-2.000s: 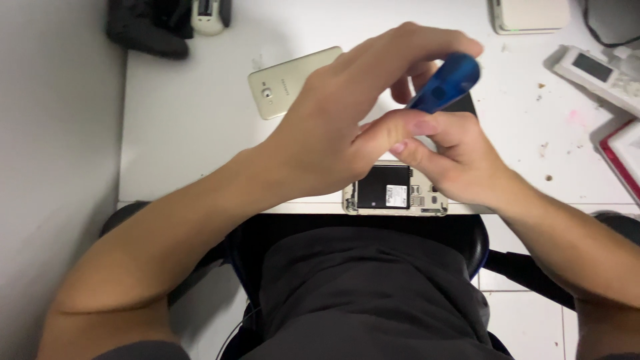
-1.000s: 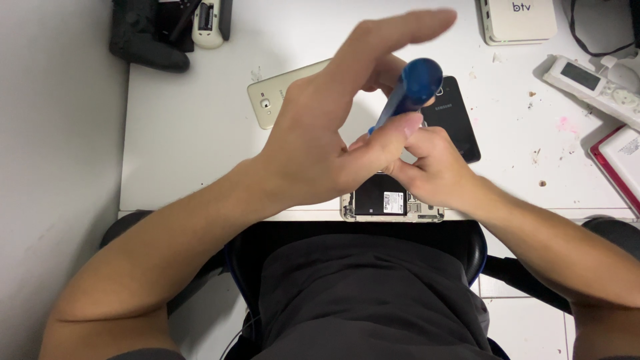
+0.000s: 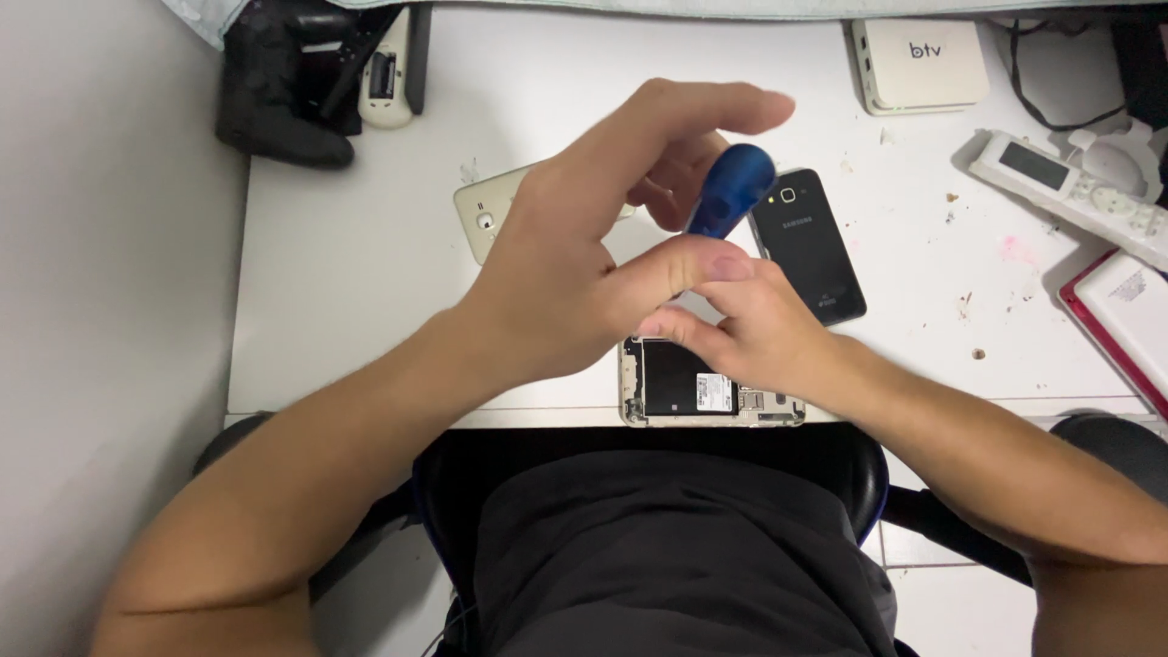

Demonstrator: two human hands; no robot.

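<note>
My left hand holds a tool with a blue handle, probably a screwdriver, its shaft and tip hidden by the hands. Thumb and fingers close around the lower handle while the index finger sticks out above. Touching it near the left thumb, my right hand has its thumb and fingers drawn together; whether they pinch anything is hidden. Below both hands, an opened smartphone lies at the table's front edge, its inner frame and dark battery bay showing. A gold phone back cover is partly behind my left hand.
A black Samsung phone or back cover lies right of the hands. Farther right are a white remote control and a white device with a red edge. A white box stands at the back; a dark object and a cream device are back left.
The blue handle and both hands have shifted left from two seconds ago, uncovering more of the black Samsung item. My left index finger is now extended away from the handle.
</note>
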